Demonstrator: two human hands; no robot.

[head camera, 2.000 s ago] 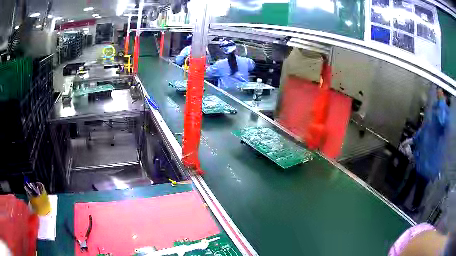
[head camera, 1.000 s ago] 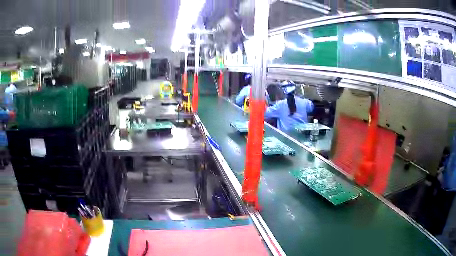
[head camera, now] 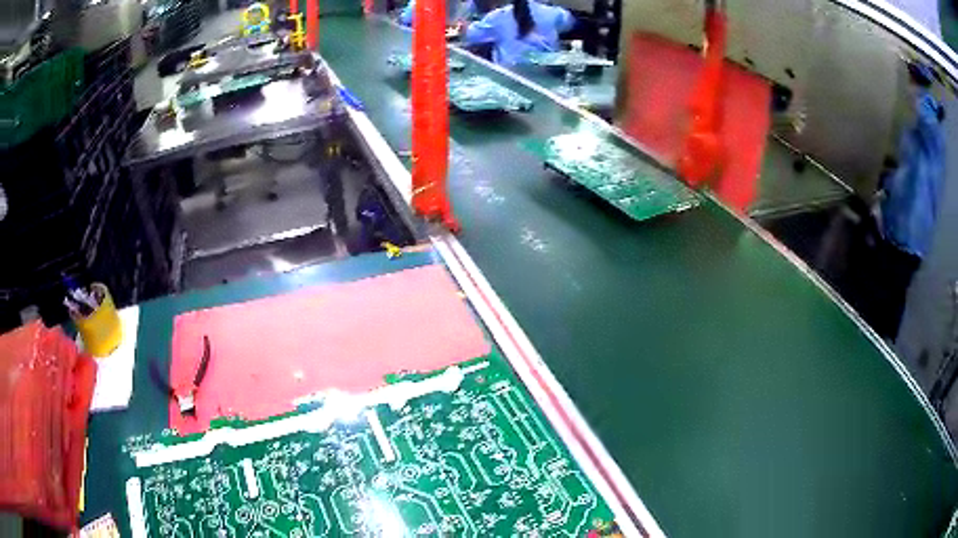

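A large green printed circuit board [head camera: 347, 473] with white traces lies at the bottom of the view, its near part cut off by the picture's edge. A long white strip runs along its ragged far edge. It overlaps the near part of a flat pink-red pad [head camera: 326, 326]. Side cutters [head camera: 187, 399] with dark red-black handles lie on the pad's left part, handles spread and pointing away. Neither of my hands is in view.
A red stack of sheets [head camera: 42, 420] and a yellow pen cup [head camera: 98, 321] on white paper [head camera: 116, 368] stand at left. The green conveyor [head camera: 672, 336] at right carries boards [head camera: 620, 177] past a red-wrapped post [head camera: 430, 116]. People in blue [head camera: 910, 189] are beyond it.
The view swung up and left, then back down, so the bench board now shows much more. The pinkish cuff or forearm at the lower right two seconds ago is gone from view.
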